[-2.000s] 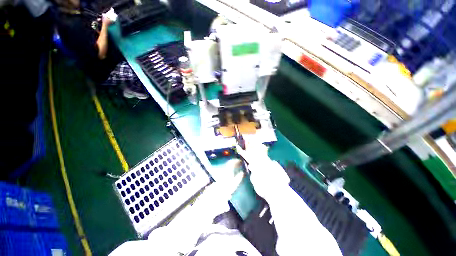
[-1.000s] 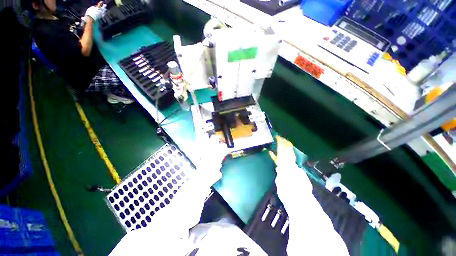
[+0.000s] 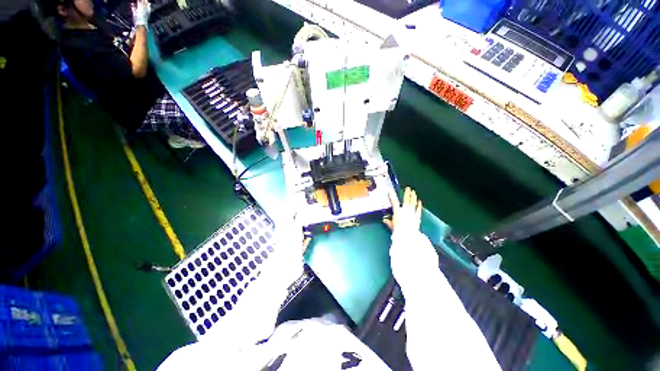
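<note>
The white press machine (image 3: 347, 94) stands upright on the teal bench. Its black head is lowered over the brown-orange fixture (image 3: 353, 191). A black wand unit (image 3: 333, 198) sticks out of the fixture towards me. My right hand (image 3: 407, 211) is at the right side of the press base, fingers spread, holding nothing visible. My left hand (image 3: 300, 235) is at the left front corner of the base. It is washed out and mostly hidden by the white sleeve, so its fingers are unclear.
A parts tray with dark ovals (image 3: 224, 272) lies at left. A black holding tray (image 3: 470, 308) is at lower right, partly under my right arm. Another tray with units (image 3: 217, 98) stands behind left. A person (image 3: 108, 65) sits at upper left. A metal post (image 3: 572, 203) crosses at right.
The press head has come down onto the fixture. Both hands were at the fixture with a wand unit; they have parted to either side of the base, and the unit sits in the fixture.
</note>
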